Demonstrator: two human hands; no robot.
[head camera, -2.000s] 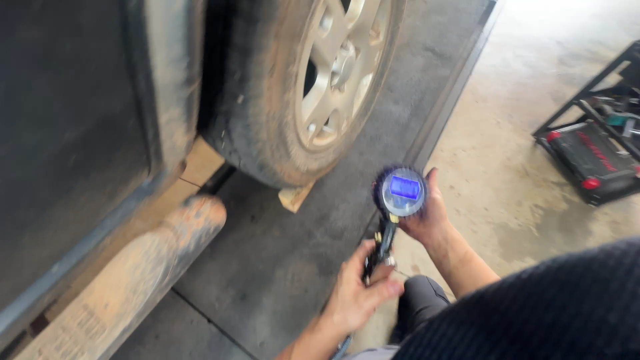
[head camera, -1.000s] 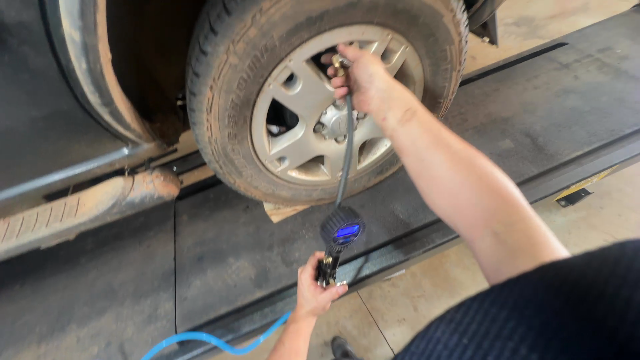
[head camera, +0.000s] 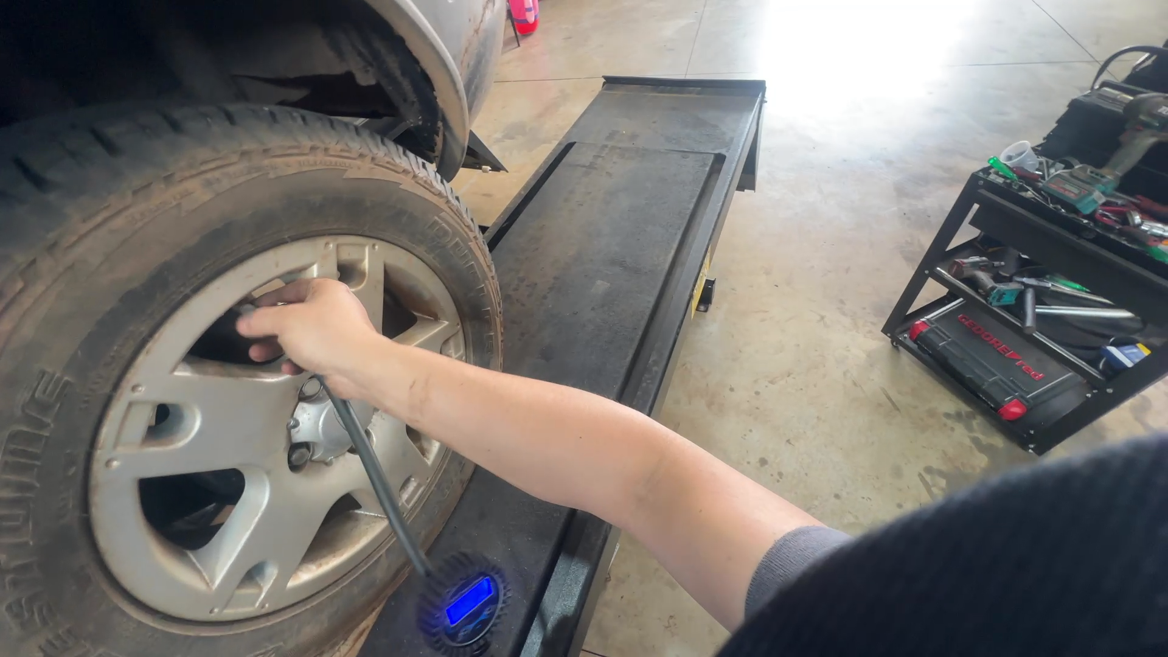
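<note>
My right hand (head camera: 315, 328) reaches to the upper part of the silver alloy wheel (head camera: 219, 429), fingers closed around the end of a grey rubber hose (head camera: 379, 484); the hose's tip is hidden by the fingers and the wheel opening. From there the hose runs down past the hub to a digital tyre inflator gauge (head camera: 465, 598) with a lit blue display, at the bottom edge of the view. A muddy tyre (head camera: 55, 456) surrounds the wheel. My left hand is out of view.
Beneath the wheel runs a black steel vehicle-lift ramp (head camera: 611, 237), its raised edge on the right. A black tool cart (head camera: 1068, 246) stands at the right, with a drill, hand tools and a dark tool case (head camera: 995, 365). The vehicle's wheel arch (head camera: 438, 73) overhangs the tyre.
My right hand, beside the gauge two seconds ago, moved with the hose end to the wheel and is still there. My left hand, earlier holding the gauge handle, has left the view. The view has shifted.
</note>
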